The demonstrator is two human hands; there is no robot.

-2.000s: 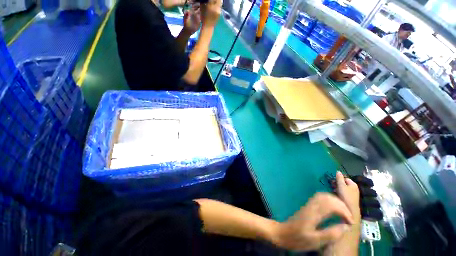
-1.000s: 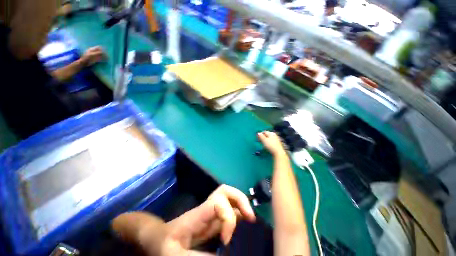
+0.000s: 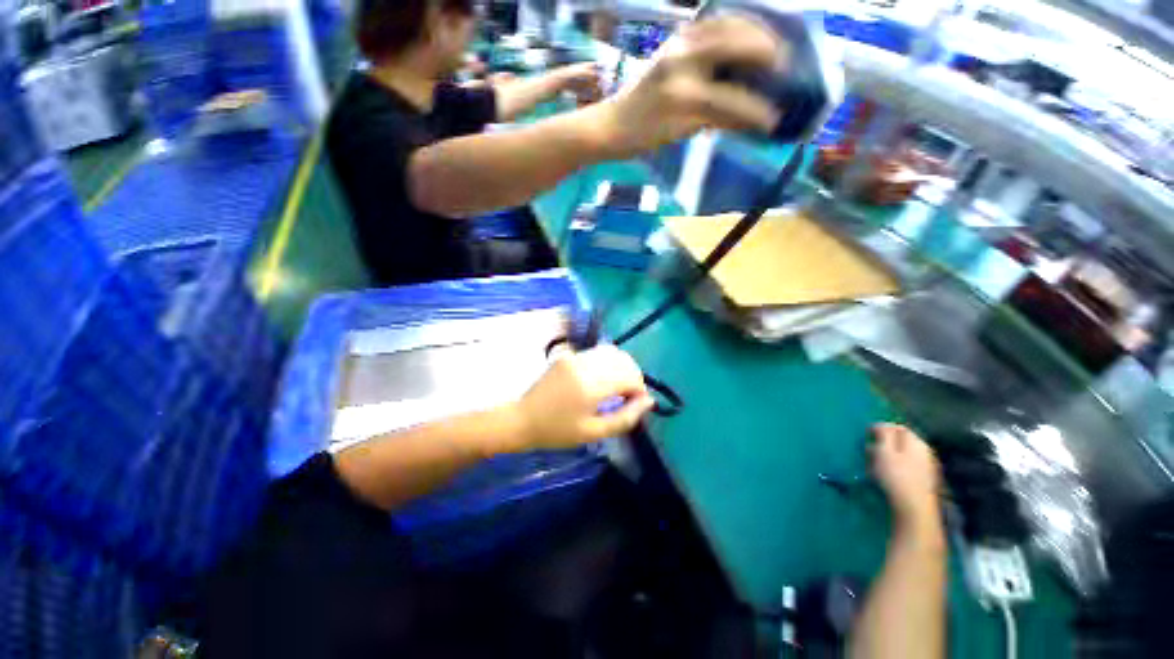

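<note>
My left hand (image 3: 586, 397) is curled at the right edge of the blue crate, closed around a black power cord (image 3: 724, 247). The cord runs up to a black unit (image 3: 785, 77) held high by the neighbouring worker's hand; a loop shows right of my fingers. My right hand (image 3: 908, 466) lies low over the bench, beside black plugs (image 3: 981, 496) on a white power strip (image 3: 1002, 573). Thin black wires (image 3: 843, 484) lie by its fingertips; its grip is unclear. A dark object with white tabs (image 3: 788, 615) is partly visible at the bottom edge.
The film-lined blue crate (image 3: 309, 380) holds pale sheets (image 3: 451, 367). More blue crates (image 3: 90, 373) are stacked left. Cardboard and papers (image 3: 785, 264), a light-blue box (image 3: 615, 229) and shiny bags (image 3: 1049, 496) are on the bench. A person in black (image 3: 373, 155) sits ahead.
The view has swung back left. My left hand has moved from low in front of me to the crate's edge and now holds the cord. The neighbour's arm now reaches across with the unit.
</note>
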